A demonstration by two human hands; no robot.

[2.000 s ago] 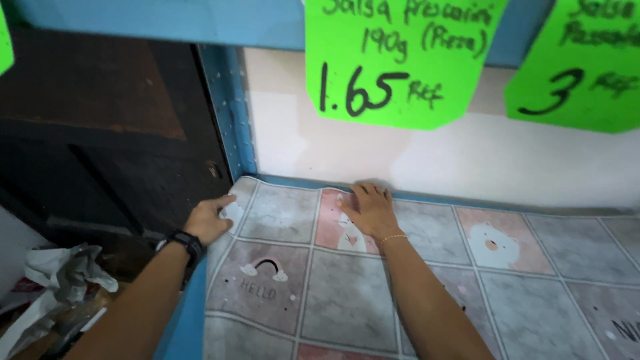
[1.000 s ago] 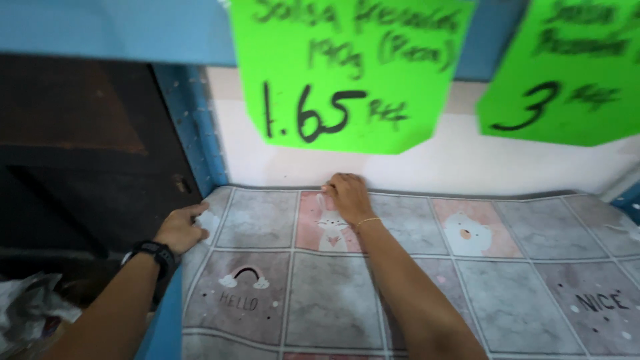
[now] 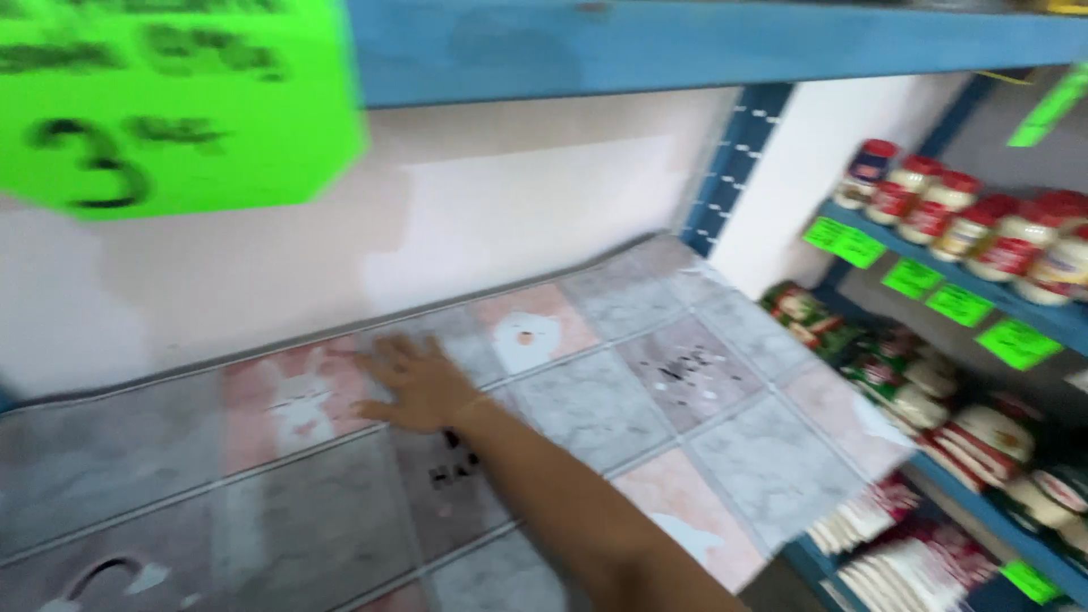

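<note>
A patterned plastic sheet (image 3: 586, 408) with grey marbled and pink squares, animals and lettering covers the shelf. My right hand (image 3: 416, 387) rests on it with fingers spread, beside the rabbit square and close to the back edge; it holds nothing. The sheet's back edge meets the pale wall (image 3: 510, 204). At the right, the sheet reaches past the blue perforated shelf upright (image 3: 731, 161), and its side edge juts out toward the neighbouring shelves. My left hand is outside the view.
A blue shelf beam (image 3: 552, 51) crosses above, with a bright green price card (image 3: 187, 110) hanging from it. To the right, a blue shelf (image 3: 960, 255) holds several red-lidded jars (image 3: 943, 204) above green tags. Packaged bags (image 3: 986, 433) fill the shelves below.
The view has swung far to the right, bringing the jars and bags in. My right hand has moved right from the rabbit square and its fingers have spread. My left hand has left the view.
</note>
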